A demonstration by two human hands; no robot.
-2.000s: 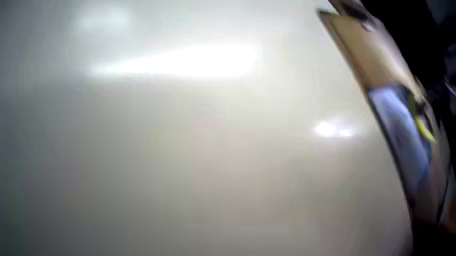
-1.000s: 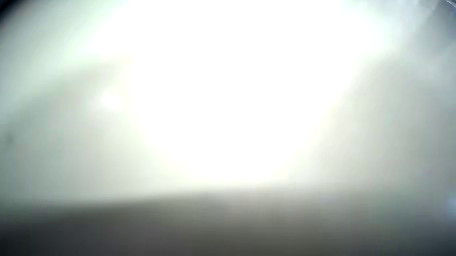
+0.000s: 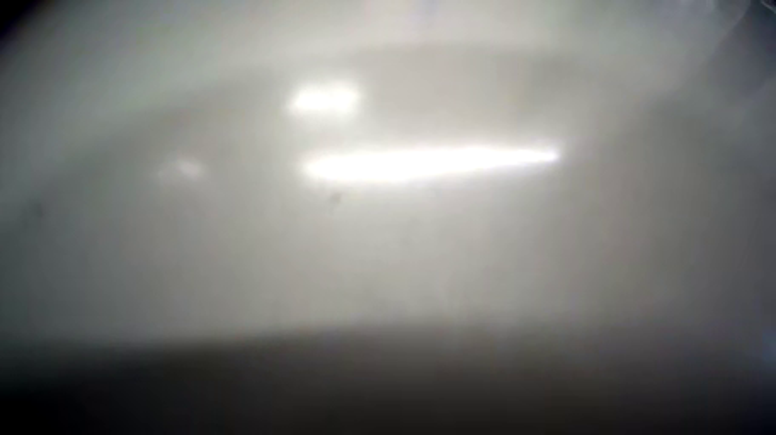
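A blurred pale grey surface (image 3: 476, 246) fills most of the head view, very near the camera. Bright light reflections lie across its upper middle: a long streak and smaller spots. I cannot tell what the surface belongs to. Neither my left hand nor my right hand is in view. No tool or workpiece can be made out.
A dark blurred band (image 3: 383, 382) runs along the bottom of the view. The upper left corner is dark. A faint pale, bluish shape shows at the upper right corner, too blurred to name.
Two seconds ago a smooth pale surface with brown and blue items at its right showed; those are gone. Since one second ago the large white glare has shrunk to a streak and spots.
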